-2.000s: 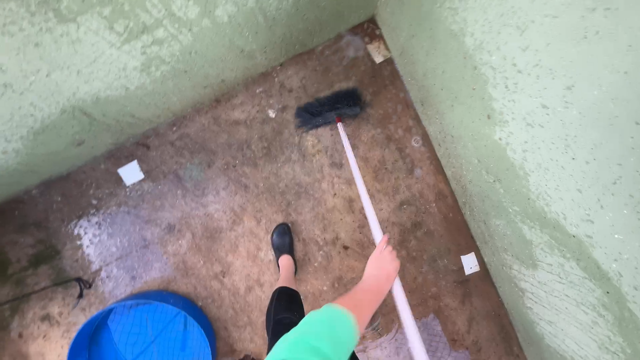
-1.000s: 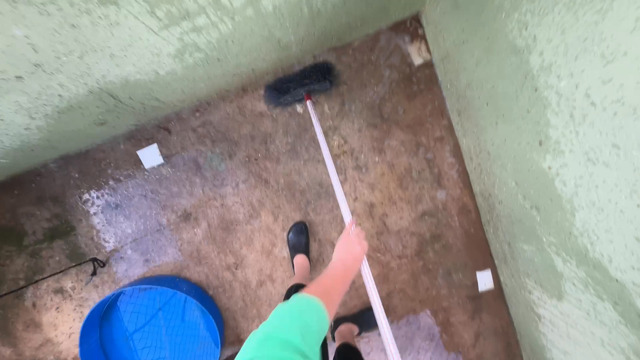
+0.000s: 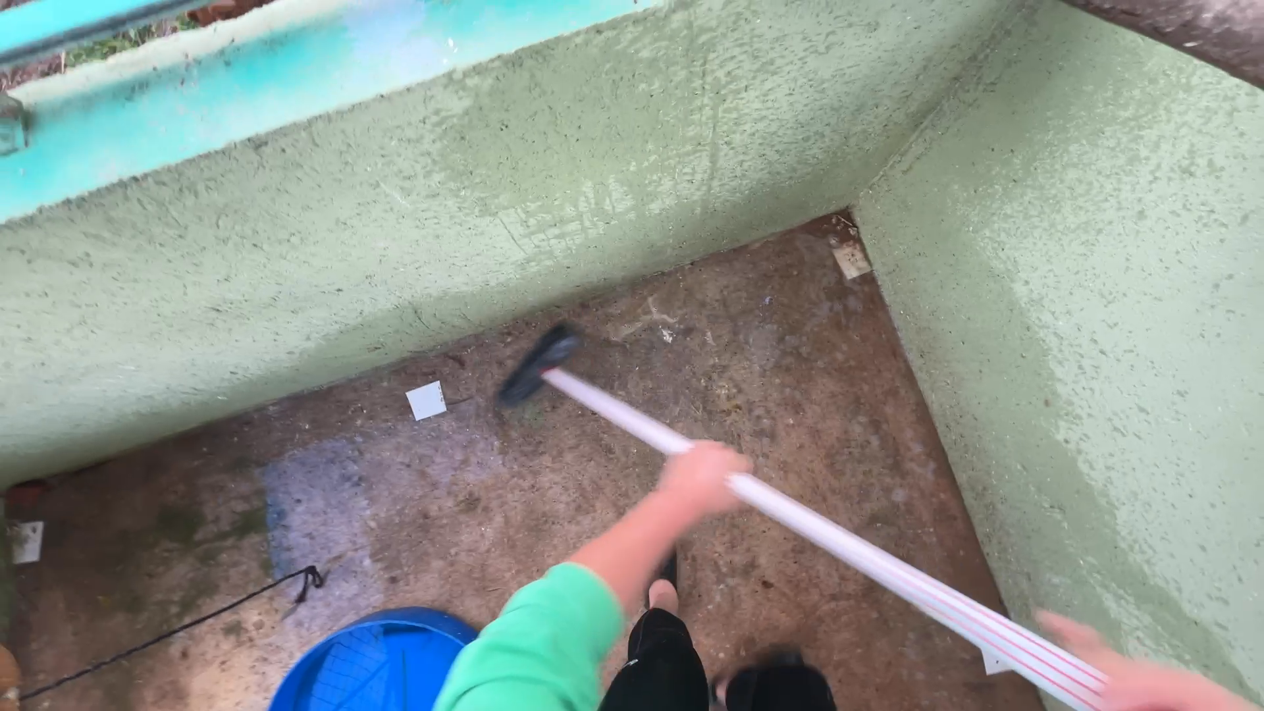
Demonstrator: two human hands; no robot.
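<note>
My left hand (image 3: 705, 480), at the end of a green sleeve, is wrapped around the middle of a pale broom handle with red stripes (image 3: 849, 548). Near the handle's upper end, at the lower right edge of the view, is my right hand (image 3: 1136, 671), blurred and partly cut off, holding the handle too. The dark-bristled broom head (image 3: 540, 363) is at the far end, by the foot of the green wall, a little right of a white square (image 3: 427, 401) on the floor. Motion blurs the broom head.
A blue plastic tub (image 3: 380, 662) stands at the bottom left, beside a dark rope (image 3: 168, 637) on the stained floor (image 3: 790, 415). Green walls (image 3: 612, 148) meet at a corner, where a pale tile piece (image 3: 851, 261) lies. My shod feet and black-clad legs are below.
The broom head has swung left along the wall, and its handle now slants more steeply sideways. My right hand has come into view on the handle. The view has tilted up toward the wall top.
</note>
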